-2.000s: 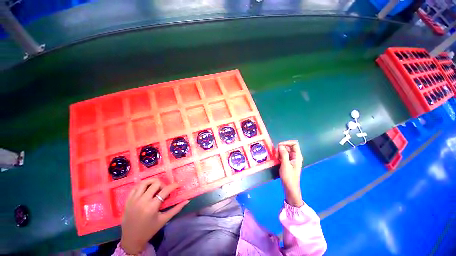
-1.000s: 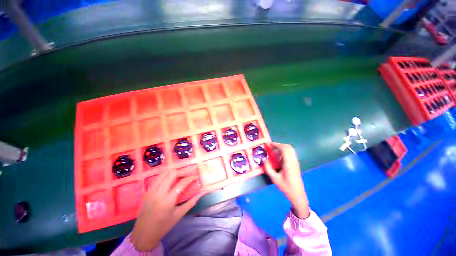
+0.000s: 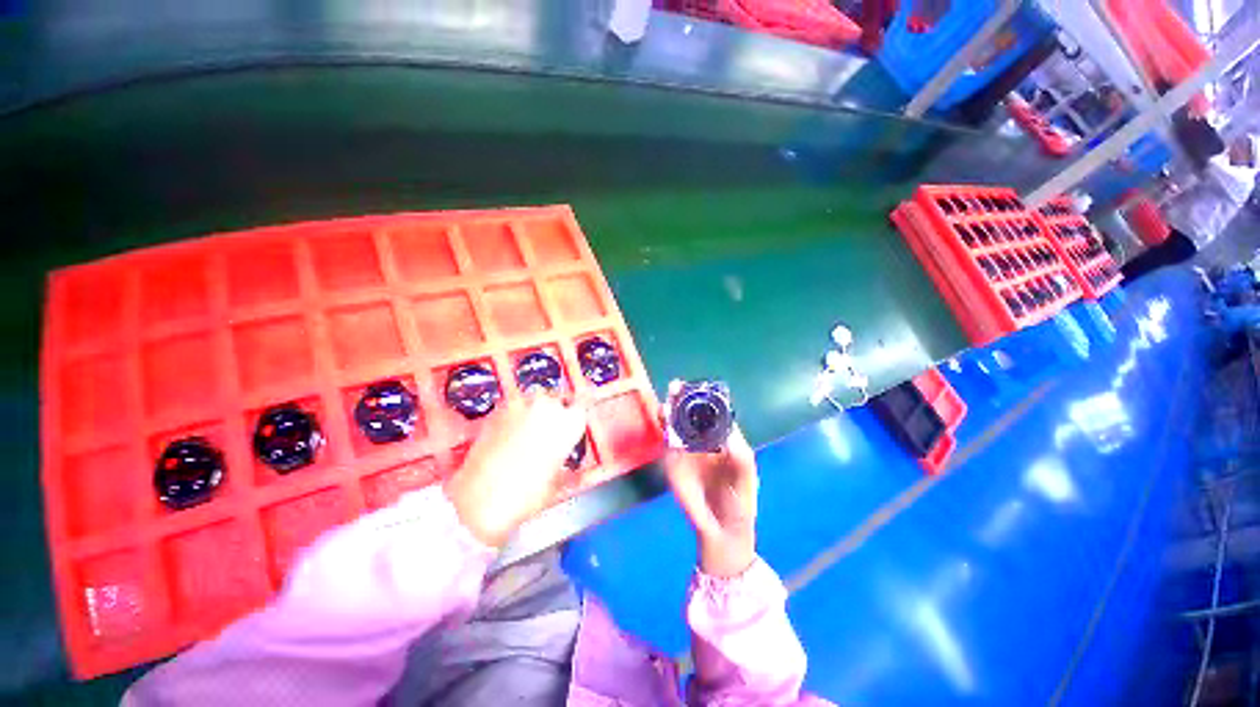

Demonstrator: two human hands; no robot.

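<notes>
The red-orange compartment tray (image 3: 366,325) lies on the dark green bench. Several dark round watch bodies (image 3: 387,412) sit in its third row. My right hand (image 3: 719,486) holds one watch body (image 3: 701,416) up beside the tray's right end; a dark ring with a small round centre shows on it. My left hand (image 3: 518,463) is over the front row near the tray's right end, with its fingertips hidden or blurred. A dark watch body (image 3: 575,450) shows partly beside its fingers in a front pocket. Whether the left hand grips it I cannot tell.
White round heads with short cords (image 3: 839,370) lie on the bench to the right. A black-and-red bin (image 3: 918,421) is at the bench edge. Stacked red trays (image 3: 989,263) full of dark watches stand at the far right. A person (image 3: 1216,187) is partly visible at the upper right.
The view has swung right. My right hand has lifted a watch body from the tray's right end. My left hand has moved right across the front row, and the last front pocket now shows empty.
</notes>
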